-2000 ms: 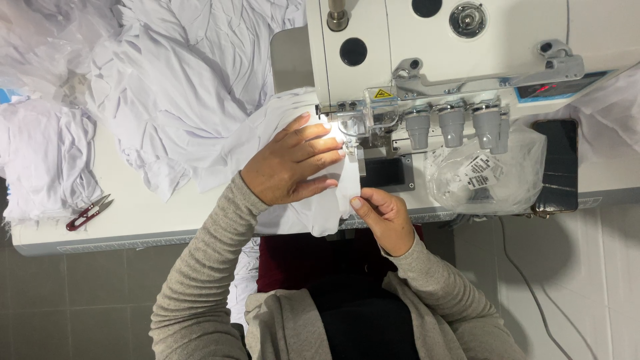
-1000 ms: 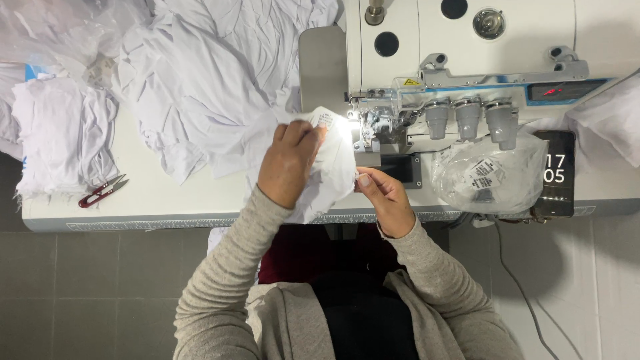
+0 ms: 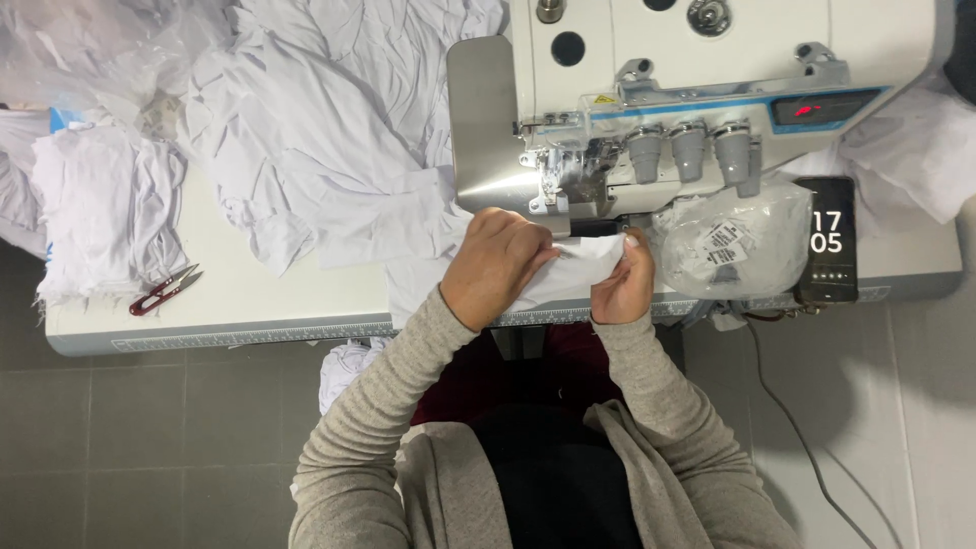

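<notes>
White fabric (image 3: 583,263) is stretched between my two hands at the front edge of the table, just below the needle area of an overlock sewing machine (image 3: 709,84). My left hand (image 3: 496,263) pinches the cloth with thumb and fingers, its fingertips near the middle of the piece. At the right end of the edge, my right hand (image 3: 625,278) grips the fabric between thumb and fingers. The presser foot area (image 3: 550,191) stands behind the cloth, apart from it. More white cloth (image 3: 415,286) extends left behind my left hand.
A large heap of white fabric (image 3: 305,145) covers the back left. Beside it lie a stack of white cut pieces (image 3: 107,213) and red-handled thread snips (image 3: 164,290). Right of my hands are a clear plastic bag with labels (image 3: 732,244) and a phone (image 3: 831,244).
The fabric has moved from beside the needle area toward the table's front edge. My left hand has come closer to my right hand, and both now hold the cloth's edge. The view has shifted.
</notes>
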